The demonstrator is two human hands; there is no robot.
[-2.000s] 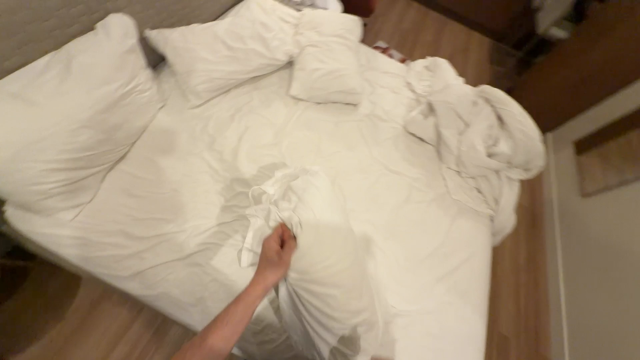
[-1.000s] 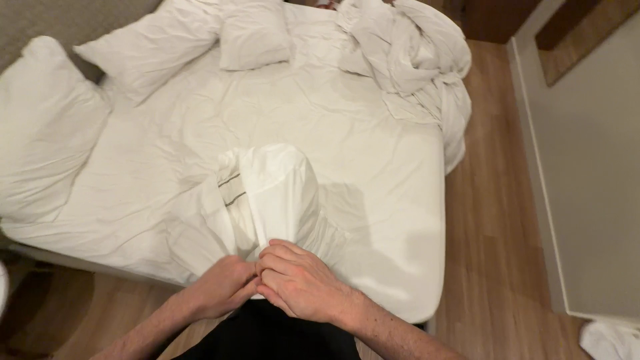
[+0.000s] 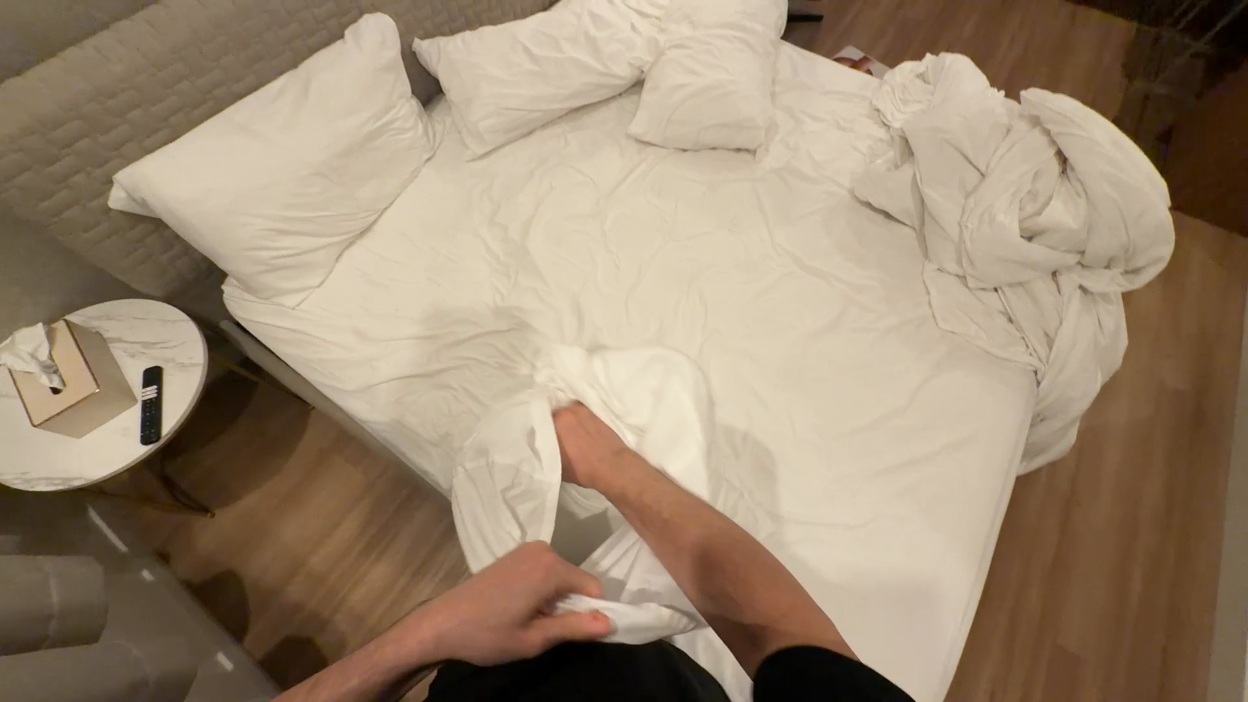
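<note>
My left hand (image 3: 526, 603) grips the near edge of a white pillowcase (image 3: 502, 468) close to my body, the fabric pinched between thumb and fingers. Farther out, my right hand (image 3: 585, 444) reaches into the pillowcase's opening; its fingertips are hidden by cloth, so whether they hold anything does not show. White fabric (image 3: 653, 390) bulges beyond and to the right of that hand. Under it lies the wrinkled white fitted sheet (image 3: 829, 390) of the bed.
White pillows (image 3: 292, 166) (image 3: 546, 68) (image 3: 707, 83) lie along the upholstered headboard (image 3: 185, 88). A bunched duvet (image 3: 1024, 205) hangs off the bed's right side. At left, a round marble-topped table (image 3: 156, 327) holds a tissue box (image 3: 83, 385) and a remote control (image 3: 151, 405).
My hands, together at the cloth a second ago, are now apart. The right one has moved forward into the pillowcase, whose opening is spread wider. The view has shifted, bringing the side table in.
</note>
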